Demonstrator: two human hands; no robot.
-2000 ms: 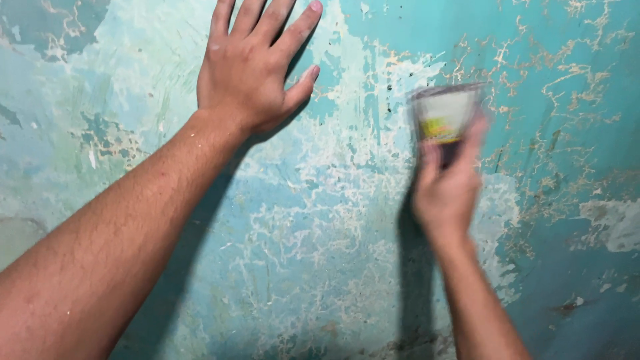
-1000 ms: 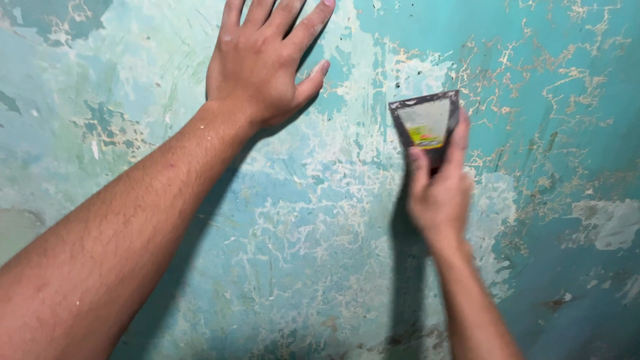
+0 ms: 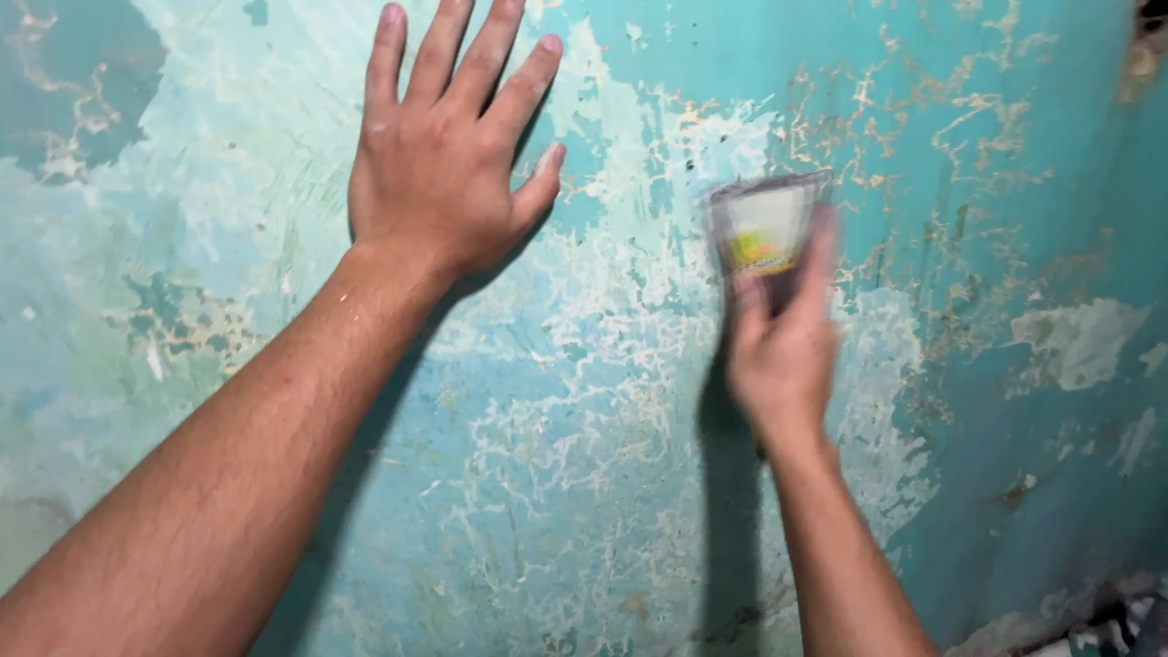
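My left hand (image 3: 438, 173) lies flat on the painted wall (image 3: 566, 429) at upper left of centre, fingers spread and pointing up, holding nothing. To the right of it, my right hand (image 3: 789, 328) grips a putty knife (image 3: 771, 224) by its dark handle. The knife's wide, pale blade points up and bears a yellow and green label. Its edge is at the wall, beside a patch of pale exposed coat; blur hides whether it touches. The hand and tool are blurred. Turquoise paint on the wall is flaked, with lighter layers showing through.
Patches of bare pale plaster (image 3: 1081, 342) show on the wall at the right. A dark damaged spot (image 3: 1145, 46) is at the top right corner. Dark and light objects or debris (image 3: 1118, 630), unclear in kind, lie at the bottom right corner.
My right hand has kept hold of the putty knife, which is blurred now and was sharper one second ago. My left hand has stayed flat on the wall.
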